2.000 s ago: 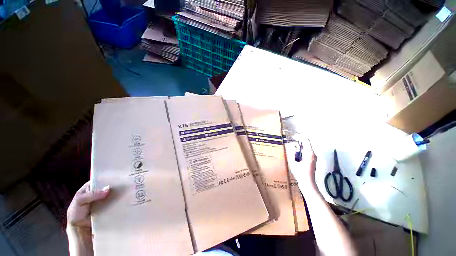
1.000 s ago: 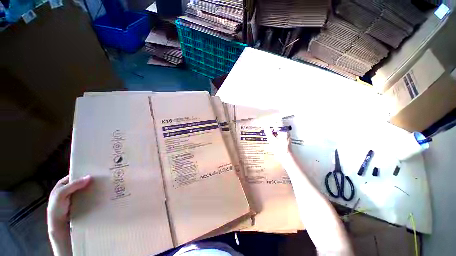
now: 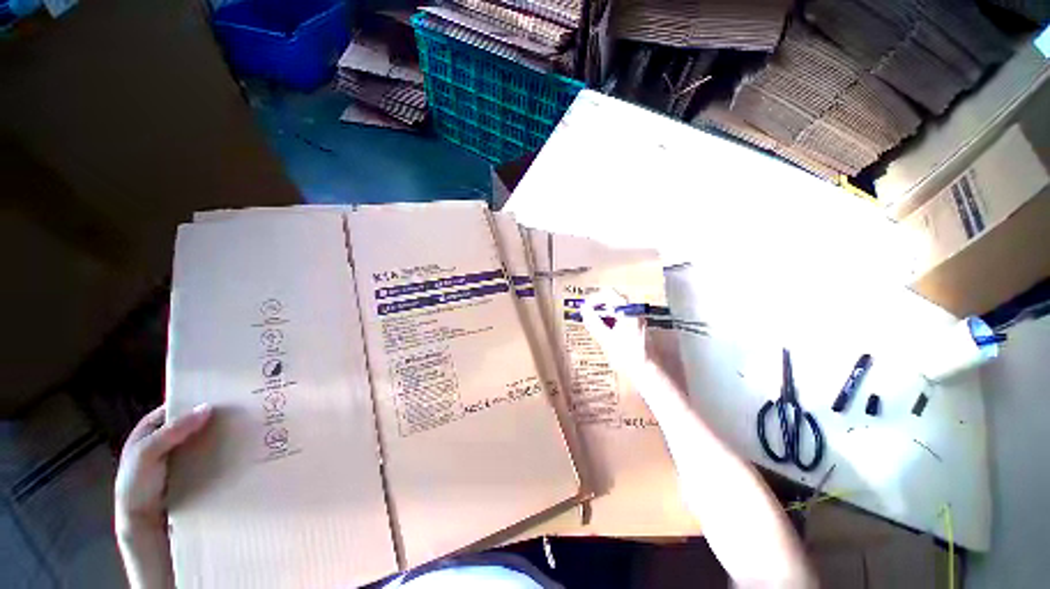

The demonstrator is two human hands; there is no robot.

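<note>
A tan flat carton (image 3: 461, 460) with an icon column and two dark bars lies on top of others at the left. My left hand (image 3: 156, 460) grips its left edge, thumb on top. My right hand (image 3: 618, 334) holds a marker pen (image 3: 645, 310) over the print near the dark bars of another flat carton (image 3: 622, 466), which lies partly beneath, to the right. Whether the pen tip touches it cannot be told; glare blurs the fingers.
On the white table (image 3: 760, 299) lie black scissors (image 3: 790, 428), a spare marker (image 3: 852, 383), small black pieces (image 3: 873, 405) and a white item with blue top (image 3: 967, 345). A green crate (image 3: 484, 104), a blue bin (image 3: 282, 44) and carton stacks (image 3: 829, 92) stand beyond.
The held cartons have shifted left, and my left hand with them. My right hand has moved left from the table's bare surface onto the print of the right carton.
</note>
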